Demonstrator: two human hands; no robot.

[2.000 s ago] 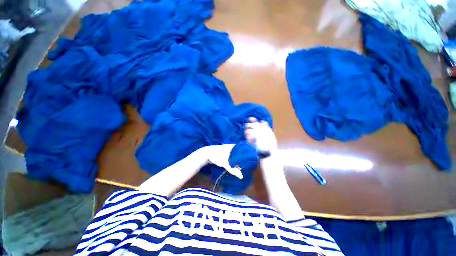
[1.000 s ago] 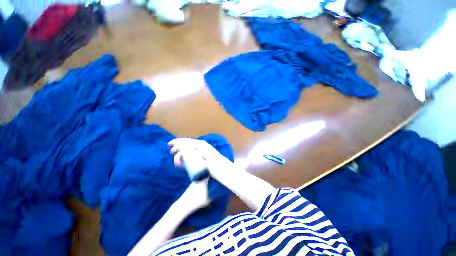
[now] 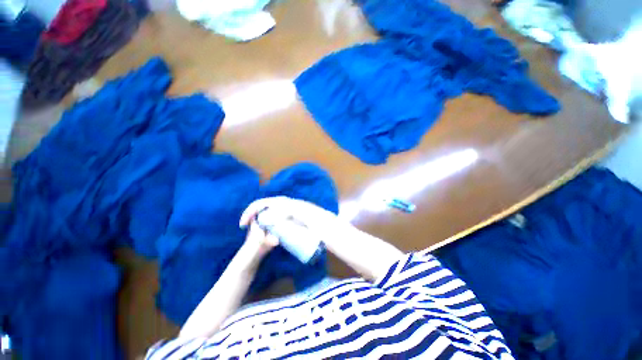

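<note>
My right hand (image 3: pixel 285 209) reaches in from the right and is closed around the upper end of a pale grey-white cylinder (image 3: pixel 301 244). The cylinder slants down to the right below my right hand. My left hand (image 3: pixel 262 235) is at the cylinder's upper left end, its fingers close to my right fingertips. Blur hides whether it grips the cylinder. Both hands are above a crumpled blue garment (image 3: pixel 208 204), which lies in front of me and continues under my wrists.
Blue garments are heaped at left (image 3: pixel 84 176). Another blue garment (image 3: pixel 376 98) lies across the glossy brown table (image 3: pixel 274 140). Small bluish snips (image 3: pixel 400 204) lie right of my hands. More blue cloth (image 3: pixel 563 260) is beyond the table edge. Pale cloth (image 3: pixel 229 15) lies at the back.
My hands have left the gathered blue cloth and come together at the pale cylinder. The cylinder has tilted further to the right since a second ago. The view has swung right.
</note>
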